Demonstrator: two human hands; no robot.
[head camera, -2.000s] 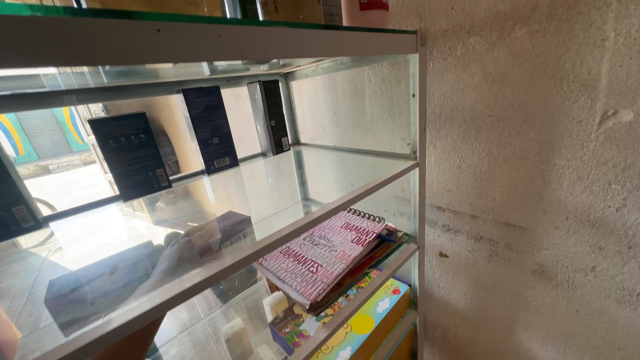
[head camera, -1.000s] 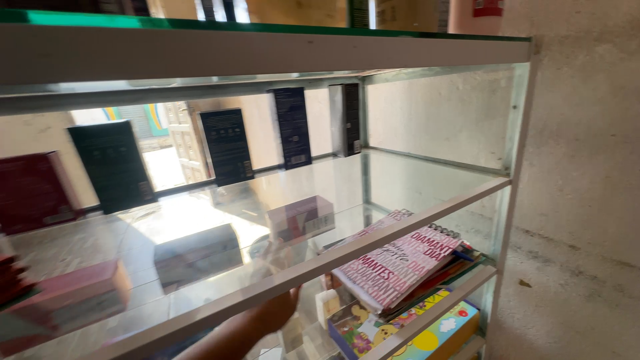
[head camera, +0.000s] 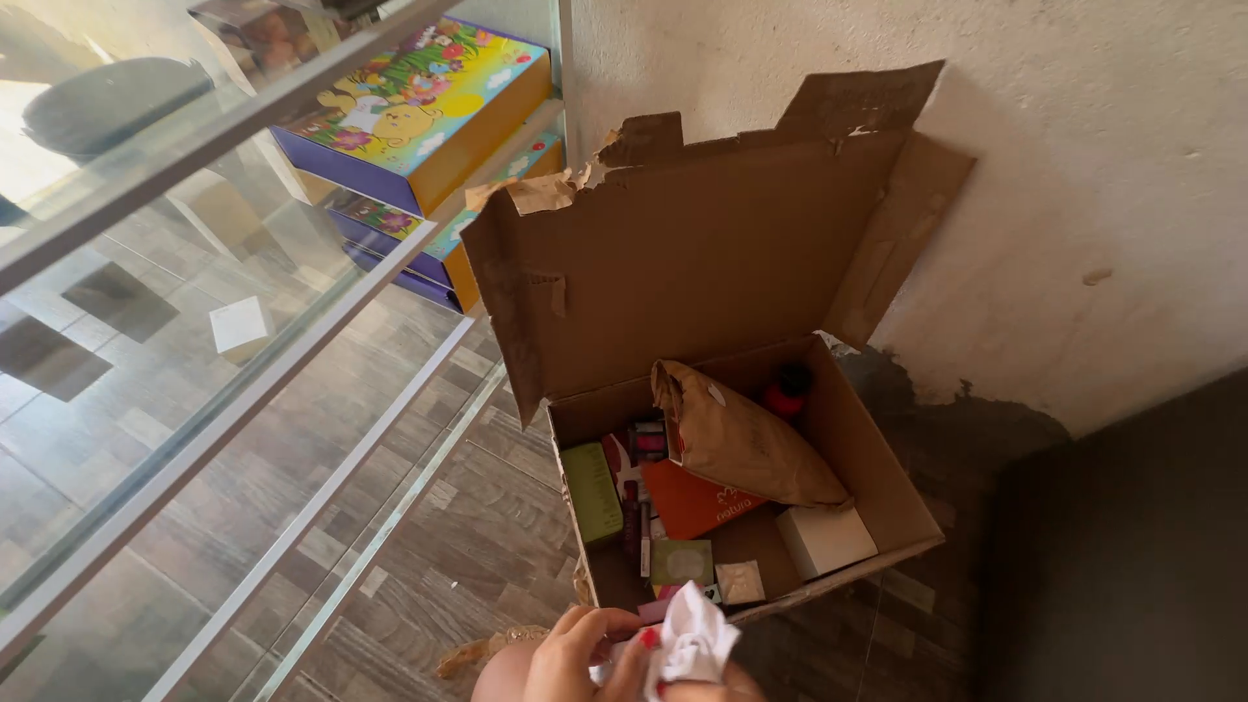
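Observation:
At the bottom edge, my left hand (head camera: 585, 655) pinches a crumpled white cloth or tissue (head camera: 694, 636). My right hand (head camera: 717, 688), mostly cut off by the frame, grips its lower part. Just beyond them an open cardboard box (head camera: 682, 263) stands on the floor, its lid leaning up against the wall. Inside lie a brown paper package (head camera: 756, 439), an orange Natura box (head camera: 697, 499), a green carton (head camera: 591, 492), a white box (head camera: 827, 539), a small pale packet (head camera: 740, 581) and a dark-capped red container (head camera: 786, 390).
A display case with glass shelves and pale metal edges (head camera: 322, 512) fills the left side. Colourful illustrated boxes (head camera: 429, 112) are stacked at its end. A rough wall (head camera: 1072, 175) rises behind the cardboard box, and a dark object (head camera: 1121, 556) stands at the right.
The view has swung down from the glass shelves to the cardboard box. A hand seen behind the shelf edge a second ago; now both hands are at the bottom, holding the white cloth or tissue.

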